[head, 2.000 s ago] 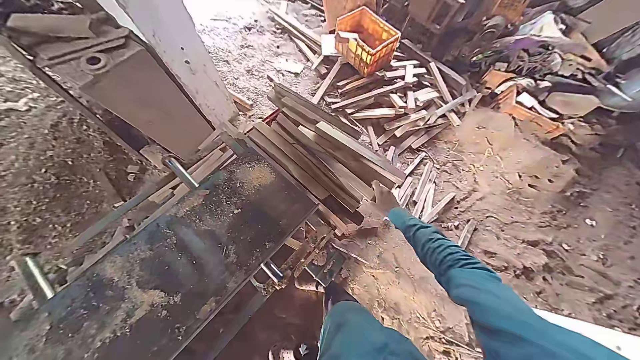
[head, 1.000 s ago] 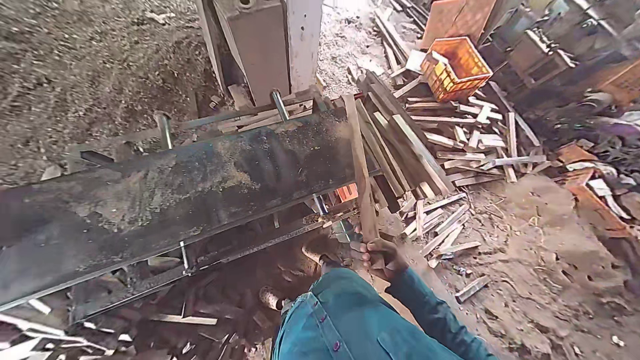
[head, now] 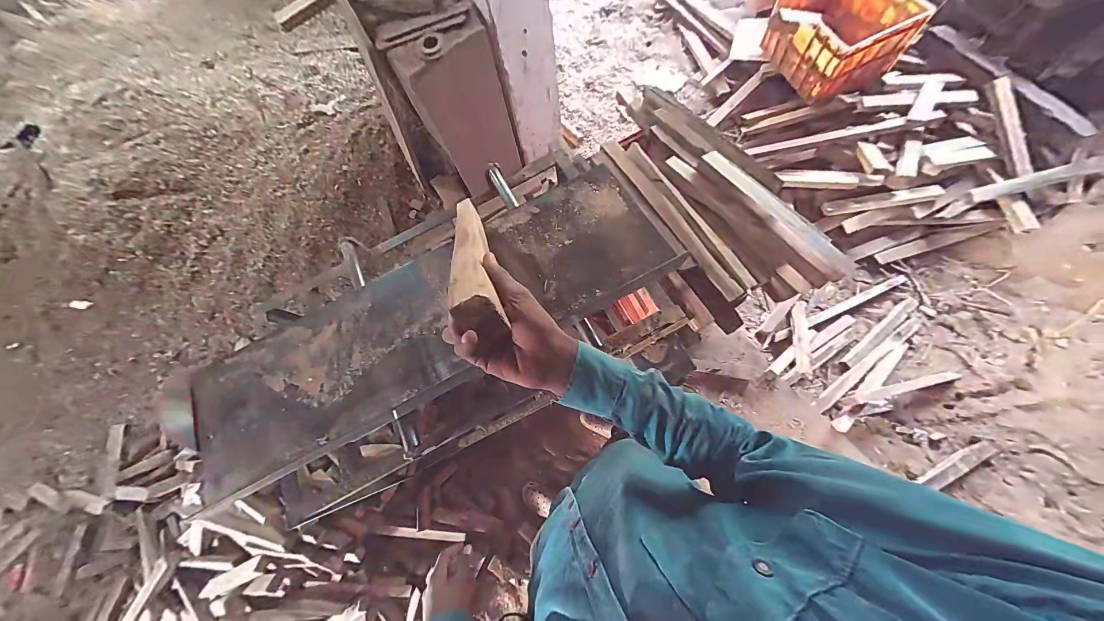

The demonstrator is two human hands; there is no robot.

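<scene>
My right hand grips a short length of wood at its near, dark end, above the middle of a flat metal machine table strewn with sawdust. The wood points away from me. My left hand hangs low at the bottom edge, over the scraps beside the machine; whether its fingers hold anything cannot be made out. Several long wooden boards lie stacked at the right end of the table.
A grey metal housing and post stand behind the table. An orange plastic crate sits at the top right, above a heap of wood offcuts. More offcuts cover the ground at the lower left.
My right hand, at the board stack two seconds ago, has moved with a length of wood over the table. My left hand has come into view. The view has turned.
</scene>
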